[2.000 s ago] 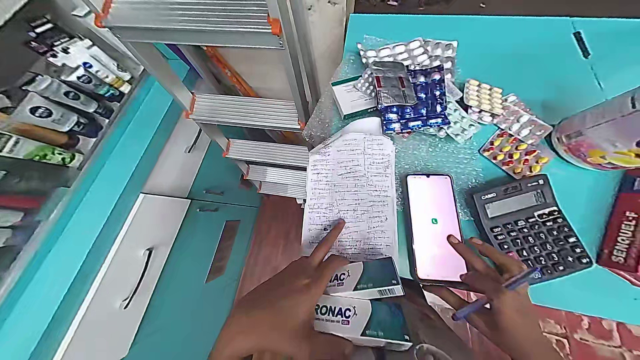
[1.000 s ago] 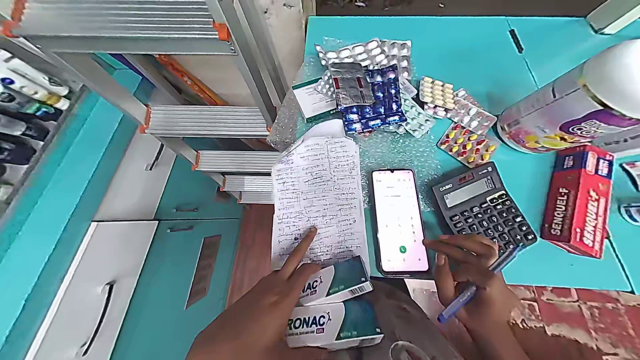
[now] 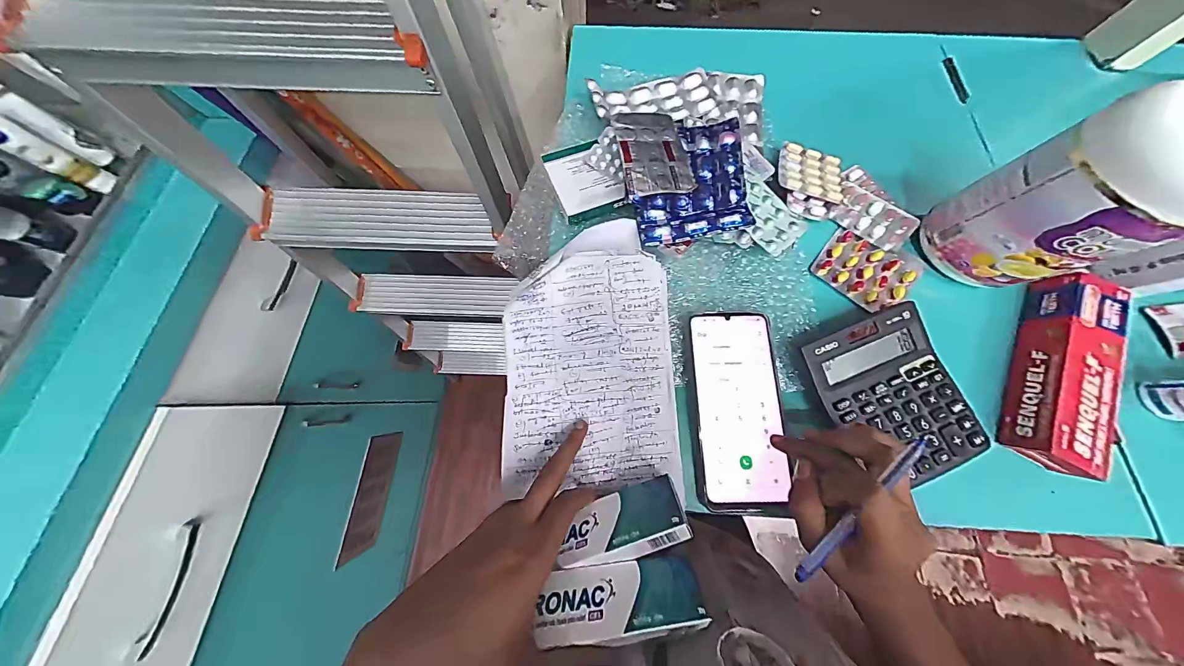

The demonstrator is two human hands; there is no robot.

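My left hand (image 3: 499,555) holds two gel cartons, the upper carton (image 3: 638,523) and the lower carton (image 3: 620,601), while its index fingertip rests on a handwritten paper sheet (image 3: 592,370). Between the fingers of my right hand (image 3: 860,509) is a blue pen (image 3: 860,513). A fingertip of that hand is at the right edge of a smartphone (image 3: 740,407), whose lit screen shows a dial pad. The phone lies right of the sheet, and a Casio calculator (image 3: 893,388) lies right of the phone, partly behind my right hand.
Blister packs of tablets (image 3: 712,180) and a strip of red and yellow capsules (image 3: 865,270) lie on bubble wrap (image 3: 740,287) on the turquoise counter (image 3: 851,92). A large white-capped container (image 3: 1054,194) and red toothpaste boxes (image 3: 1064,375) are at right. An aluminium ladder (image 3: 379,217) stands left.
The phone's screen has changed from a nearly plain display with a green icon to a dial pad. My right fingers have moved from over the screen to its right edge. The view has shifted right.
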